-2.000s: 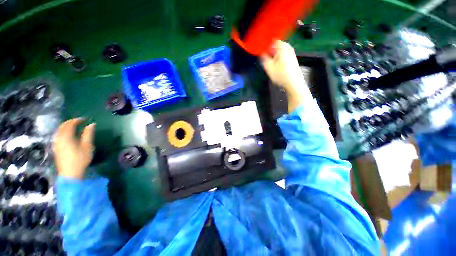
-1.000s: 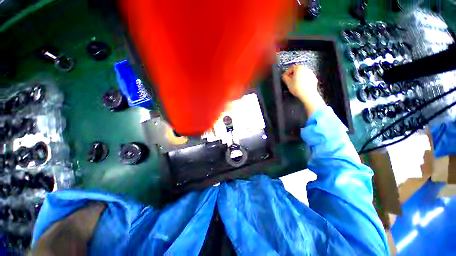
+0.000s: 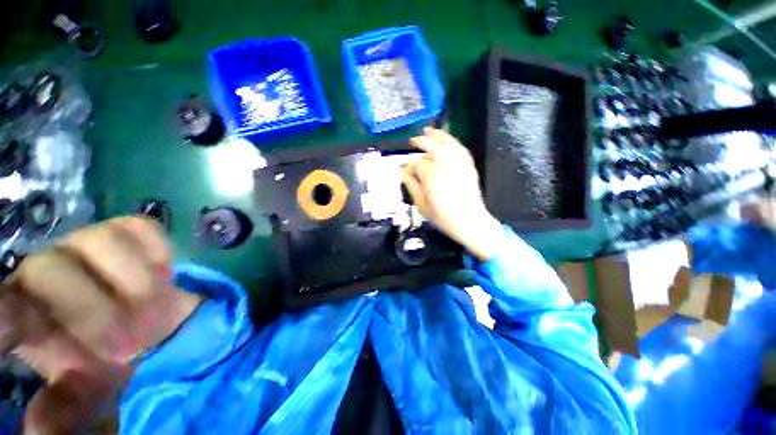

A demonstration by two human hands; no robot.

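My right hand (image 3: pixel 444 184) is over the right part of the cream-white jig (image 3: pixel 379 183), fingertips together; whether they pinch a small part cannot be told. A round black unit with a ringed face (image 3: pixel 413 248) sits at the jig's front edge on the black fixture base (image 3: pixel 336 259). A tan ring (image 3: pixel 322 194) lies flat on the base, left of the jig. My left hand (image 3: pixel 94 285) is raised at the lower left, close to the camera and blurred, fingers curled; what it holds cannot be told. The screwdriver is not in view.
Two blue bins with small silver parts, left (image 3: pixel 271 89) and right (image 3: pixel 393 81), stand behind the base. A black tray (image 3: pixel 579 144) holds silver pieces. Black units (image 3: pixel 223 227) stand at left. Blister trays flank both sides. A black rod (image 3: pixel 719 123), cartons (image 3: pixel 617 306) and another person's blue sleeve are at right.
My right hand has moved left from the black tray to the jig. My left hand has come into view at the lower left. The large red screwdriver has left the view.
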